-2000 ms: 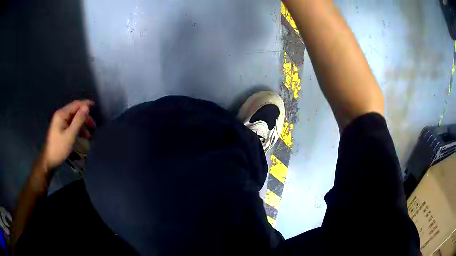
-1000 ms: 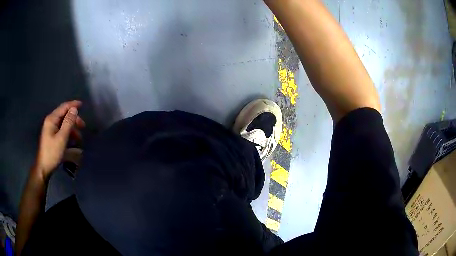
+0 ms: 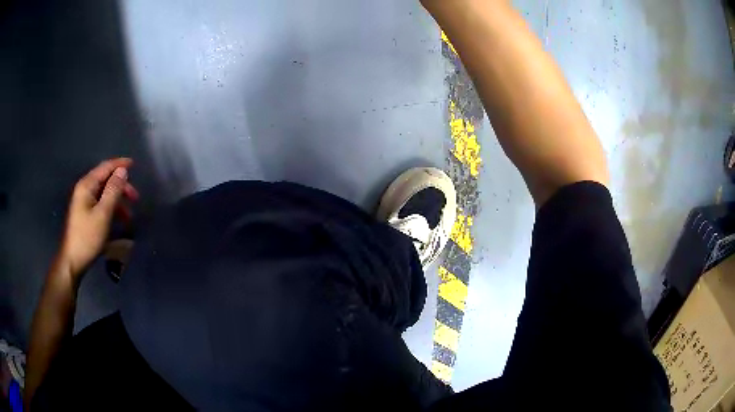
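My left hand (image 3: 97, 201) is at the left, loosely curled with the fingers a little apart; nothing shows in it. My right forearm reaches up and out past the top edge, so my right hand is out of the picture. Nearest in front of me is the grey-blue floor (image 3: 322, 113). My white and black shoe (image 3: 423, 211) stands on it beside the worn yellow-and-black floor tape (image 3: 453, 290). My dark clothing hides the lower middle.
A brown carton (image 3: 699, 346) with black print lies at the lower right, cut off by the edge. A dark crate-like object (image 3: 685, 249) is just above it. Part of my other shoe (image 3: 118, 259) shows beside my left hand. Deep shadow covers the far left.
My left hand has moved slightly left. My right forearm has shifted a little left at the top. The view has shifted slightly, and my shoe appears a little lower.
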